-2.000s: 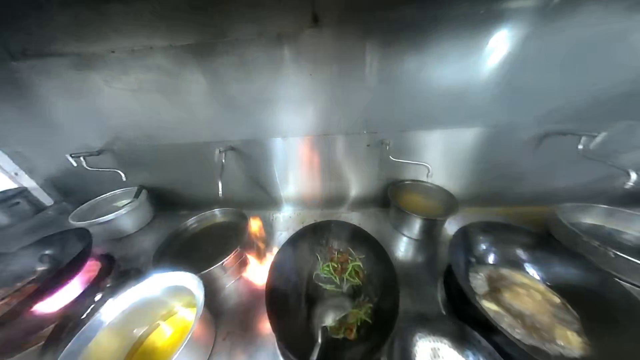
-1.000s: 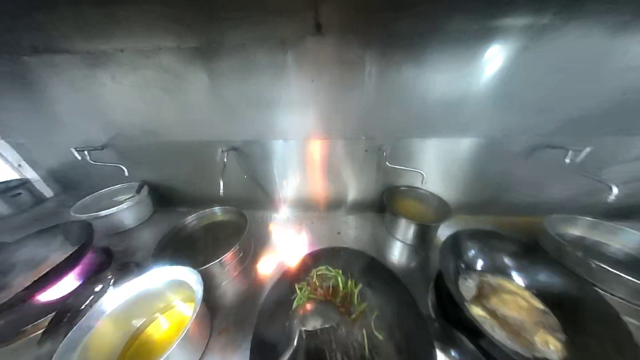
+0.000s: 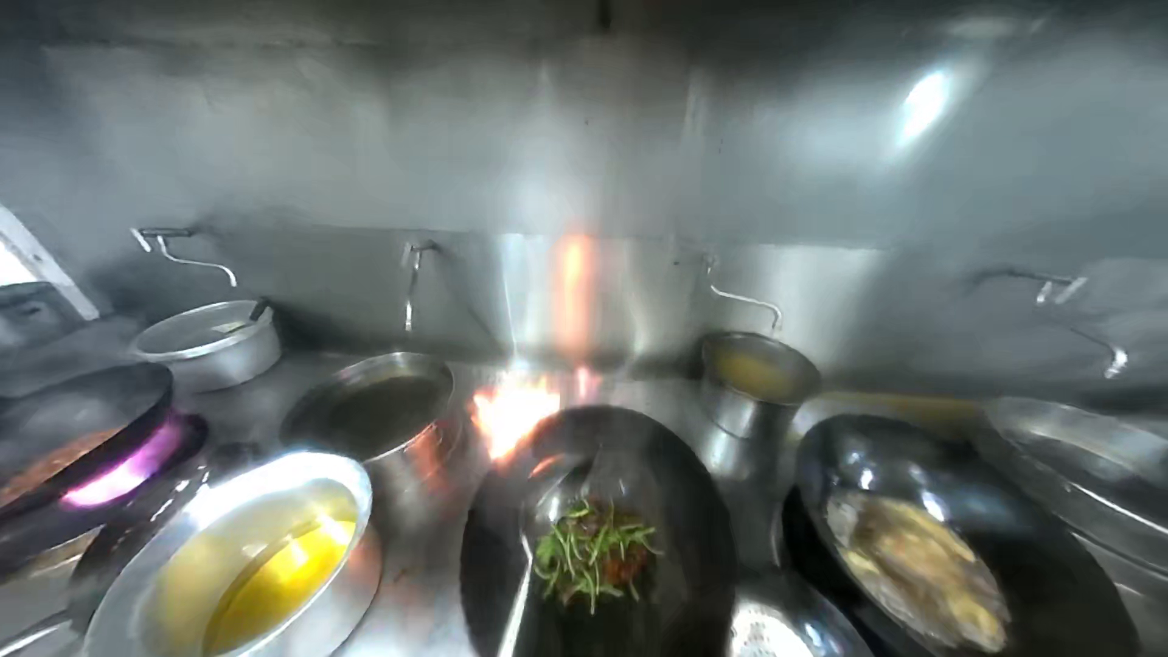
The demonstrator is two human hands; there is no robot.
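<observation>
Neither of my hands shows in the head view. A black wok (image 3: 684, 511) stands at the lower middle, holding green vegetable strips (image 3: 593, 552) with some reddish-brown food among them. A metal ladle (image 3: 517, 598) leans into its left side, its bowl left of and behind the greens; whatever holds its handle is below the frame. Flames (image 3: 513, 415) rise behind the wok's left edge. At lower left sits a metal bowl of yellow liquid (image 3: 283, 570). To the right, a second black wok (image 3: 1031, 547) contains brownish-yellow food in liquid (image 3: 922, 566).
Behind stand a pot of dark liquid (image 3: 379, 411), a pot of yellowish liquid (image 3: 753, 374) and a pale metal pot (image 3: 214, 360). Another wok (image 3: 82, 401) sits over a glowing burner (image 3: 128, 474) at far left. A metal pan (image 3: 1086, 456) is at far right. Swing faucets (image 3: 744, 297) line the steel wall.
The ladle's bowl has moved from the front of the greens to behind them at the left. The wok and its greens have shifted, and the flames beside it have changed shape.
</observation>
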